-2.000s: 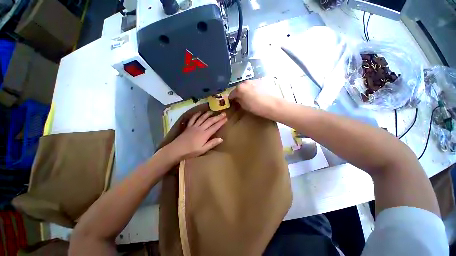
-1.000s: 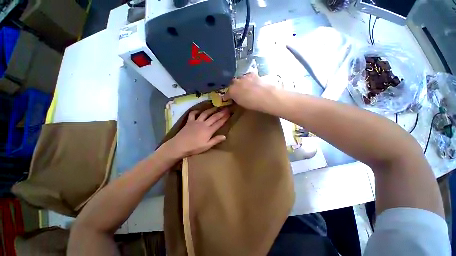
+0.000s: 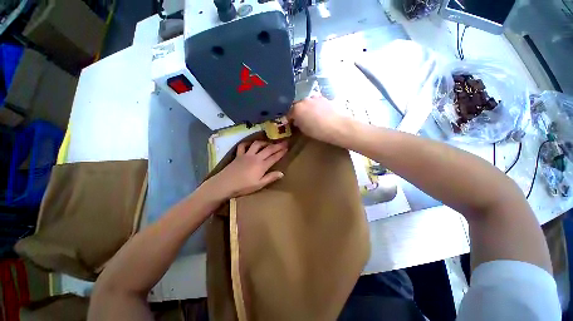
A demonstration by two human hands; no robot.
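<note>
A brown bag body lies under the sewing machine head and hangs over the table's front edge. The yellow clamp piece sits at its top edge, with a small dark brown tab showing in it. My left hand lies flat on the bag just below the clamp, fingers slightly apart. My right hand is at the clamp's right side, fingers bent together at the bag's edge. Its fingertips are partly hidden, so what they hold cannot be told.
Another folded brown bag body lies at the left. A clear plastic bag of brown tabs and a hardware bag are at the right. A thin dark curved tool lies right of the machine. The pale template plate has yellow edges.
My right fingers reached over the clamp a second ago and are now back at its right side, showing the tab. My left hand stays nearly in place. The view has shifted slightly.
</note>
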